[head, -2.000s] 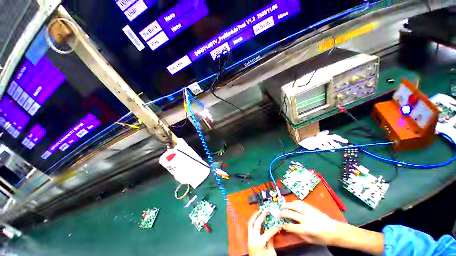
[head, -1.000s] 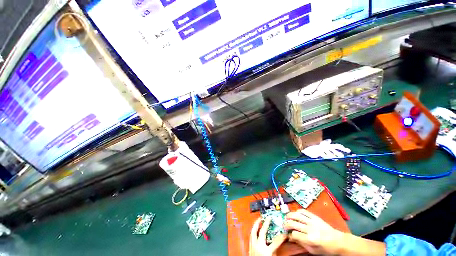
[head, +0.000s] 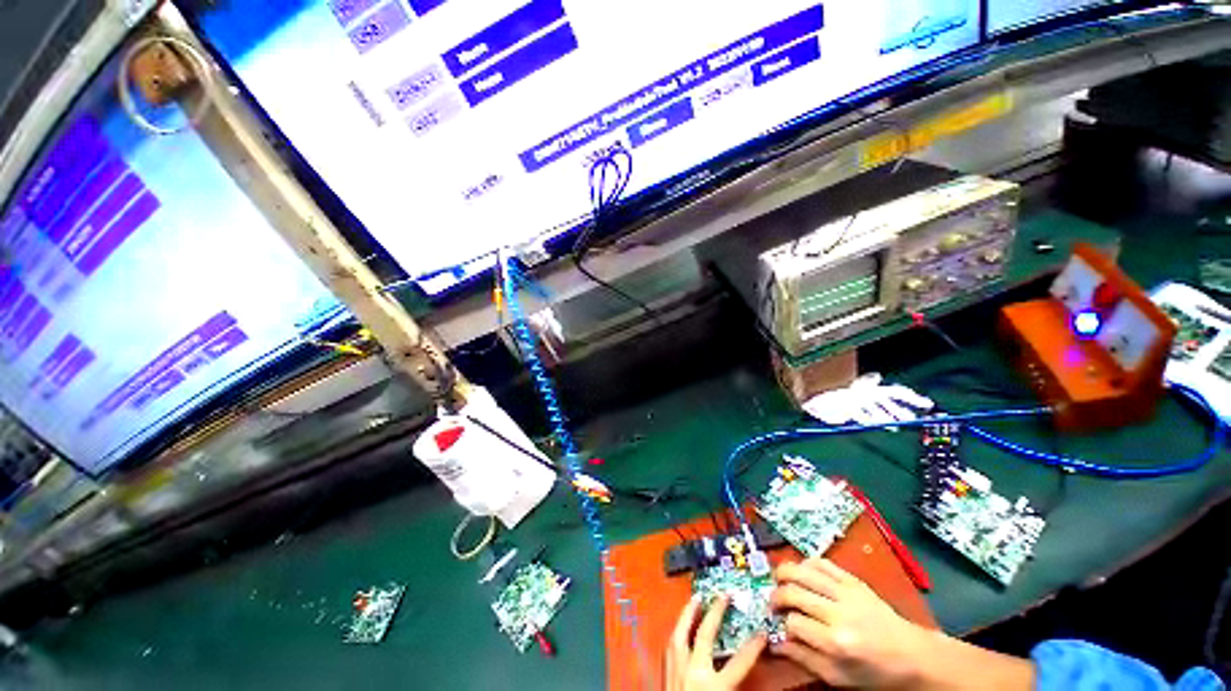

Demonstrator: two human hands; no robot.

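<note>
A green-white circuit board (head: 733, 607) lies on the orange mat (head: 641, 594), with its far edge at the black connector block (head: 702, 551). My left hand (head: 703, 651) is on the board's left and near edge, cut off by the bottom of the picture. My right hand (head: 834, 618) has its fingers on the board's right edge. Both hands are bare and grip the board between them, covering its sides. A blue network cable (head: 733, 473) runs into the block. A second circuit board (head: 807, 508) lies at the mat's upper right.
A red pen (head: 891, 540) lies at the mat's right. Another board (head: 986, 524) is further right; two more lie left. Oscilloscope (head: 891, 277), white gloves (head: 868, 401) and a lit orange box (head: 1080, 354) stand behind. A coiled blue cord (head: 547, 392) hangs left of centre. Screens (head: 540, 122) fill the back.
The screens have turned from dark to bright white and blue backgrounds. The board sits flatter at the connector block, with both hands still on it. The camera view has shifted slightly.
</note>
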